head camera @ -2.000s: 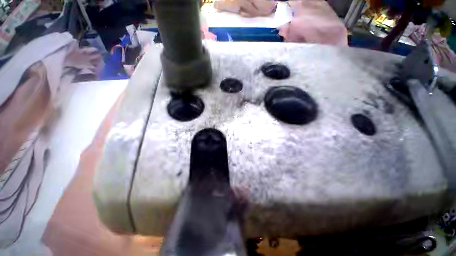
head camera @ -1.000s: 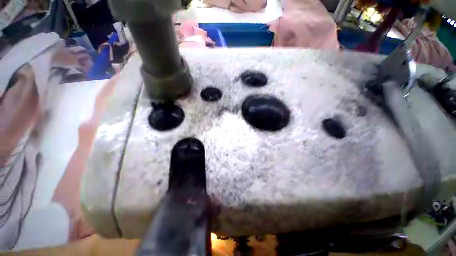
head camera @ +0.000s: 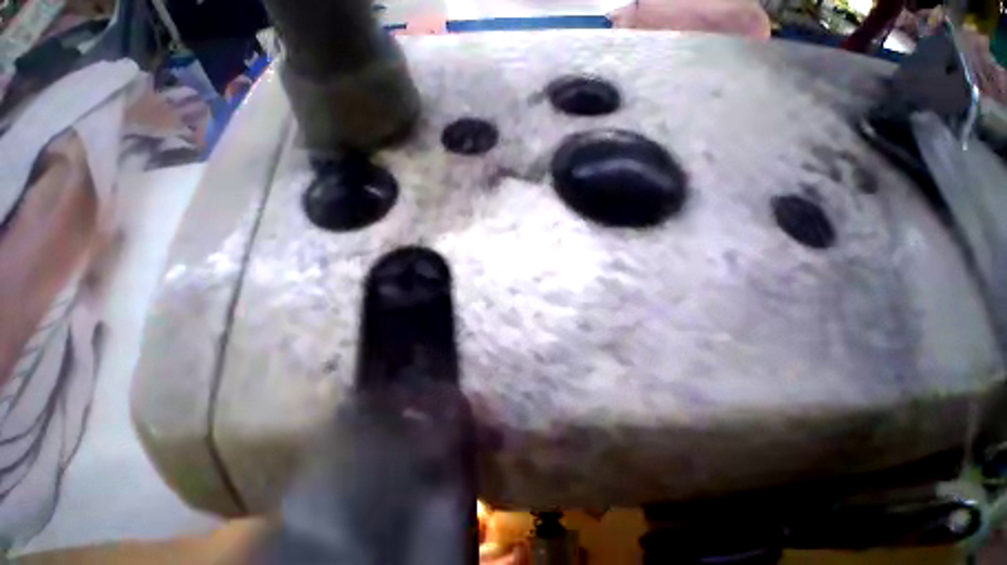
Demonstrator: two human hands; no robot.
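Observation:
The white, speckled sewing machine head point(head camera: 663, 320) fills most of the view. A grey upright knob point(head camera: 353, 94) stands on its top left. Black rubber plugs point(head camera: 618, 178) dot its top. The blurred take-up lever cover point(head camera: 375, 497) looms at the bottom, under a dark slotted part. Small metal parts point(head camera: 552, 537) show below the head in a yellow glow. A blurred tan surface point(head camera: 177, 547) lies at the bottom left edge; I cannot tell what it is. No hand is clearly visible; the head hides most of the sewing area.
Layered pink pieces with white edges point(head camera: 50, 364) lie on the white table point(head camera: 122, 441) at the left. Pink fabric point(head camera: 690, 16) shows beyond the head. A dark and metal fitting point(head camera: 933, 94) stands at the head's upper right. A metal lever is at the lower right.
The view has moved closer to the machine head, which looks larger and higher in the picture. The pink fabric seen earlier along the head's left side no longer shows there.

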